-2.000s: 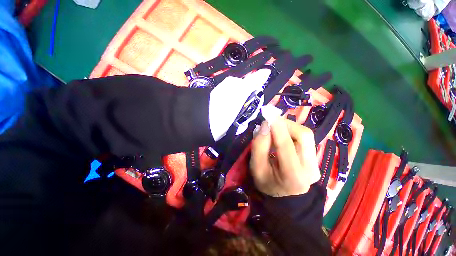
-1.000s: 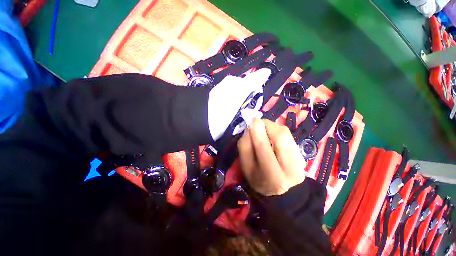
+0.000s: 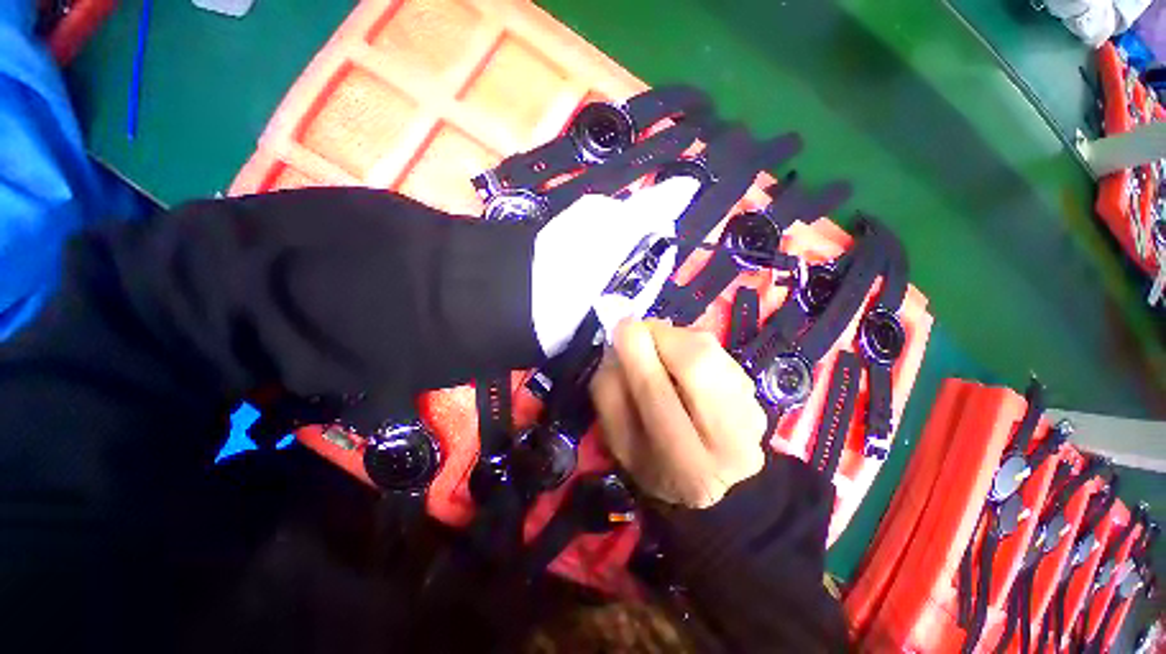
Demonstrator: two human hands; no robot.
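Observation:
My left hand (image 3: pixel 573 271), in a white glove, holds a wristwatch (image 3: pixel 643 268) with a dark face and shiny rim above the orange-red tray. My bare right hand (image 3: pixel 680 409) is just below and right of it, fingertips together on a small white cloth (image 3: pixel 619 312) at the watch's lower edge. The cloth is mostly hidden by the fingers and blends with the glove. Several black-strapped watches lie around the hands on the watch tray (image 3: pixel 294 121), including a dark round one (image 3: pixel 602 132) and a paler one (image 3: pixel 784 380).
Stacked red trays (image 3: pixel 914 511) with rows of watches stand at lower right. More watches lie on a red tray (image 3: pixel 1125 179) at far right. A blue stick (image 3: pixel 137 77) and a blue piece (image 3: pixel 239 434) are at left. A green surface (image 3: pixel 818 90) runs behind the tray.
My right hand has moved left and slightly down with the cloth, along the watch. The paler watch to its right has come into view. My left hand has barely moved.

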